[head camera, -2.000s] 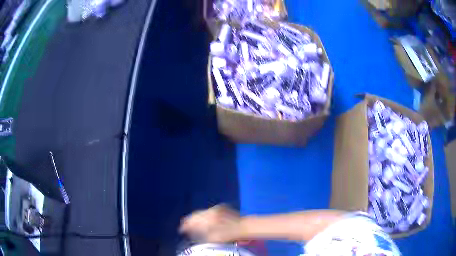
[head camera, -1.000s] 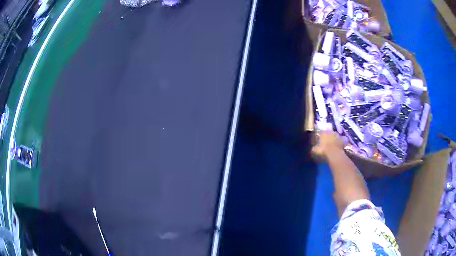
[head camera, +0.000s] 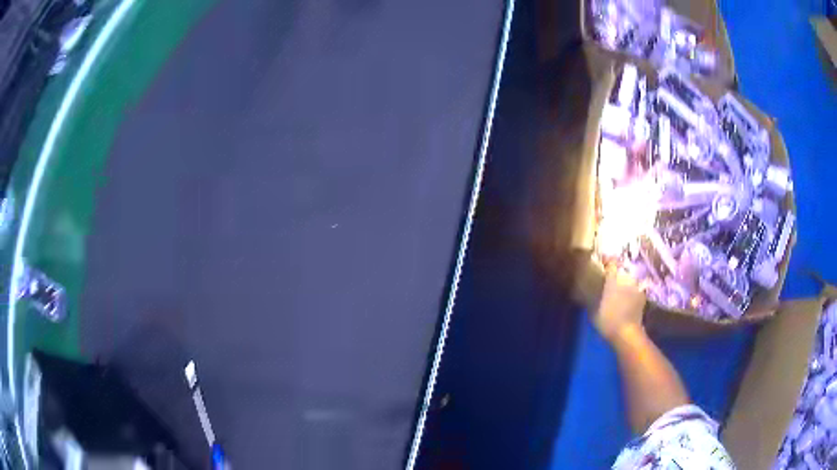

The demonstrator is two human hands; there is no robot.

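My right hand [head camera: 620, 298] reaches in from the lower right to the near left corner of an open cardboard carton [head camera: 589, 188]. Its fingers touch the rim area, but glare and blur hide whether they grip anything. The carton is heaped with white-lavender handheld devices [head camera: 725, 207] with dark boards. A very bright yellow-white glow covers the devices just beyond my fingers; its source cannot be made out. My left hand is out of the picture.
A black mat-covered table [head camera: 294, 202] with a pale edge fills the left, beside a green strip [head camera: 69, 216]. A white-and-blue cable-like item [head camera: 203, 413] lies at its lower part. More filled cartons stand behind [head camera: 587, 23] and at right [head camera: 769, 390] on the blue floor [head camera: 808, 119].
The view has swung left since the oldest frame. My right hand has moved from low in the picture to the carton's corner. The bright glow beside it has appeared since one second ago.
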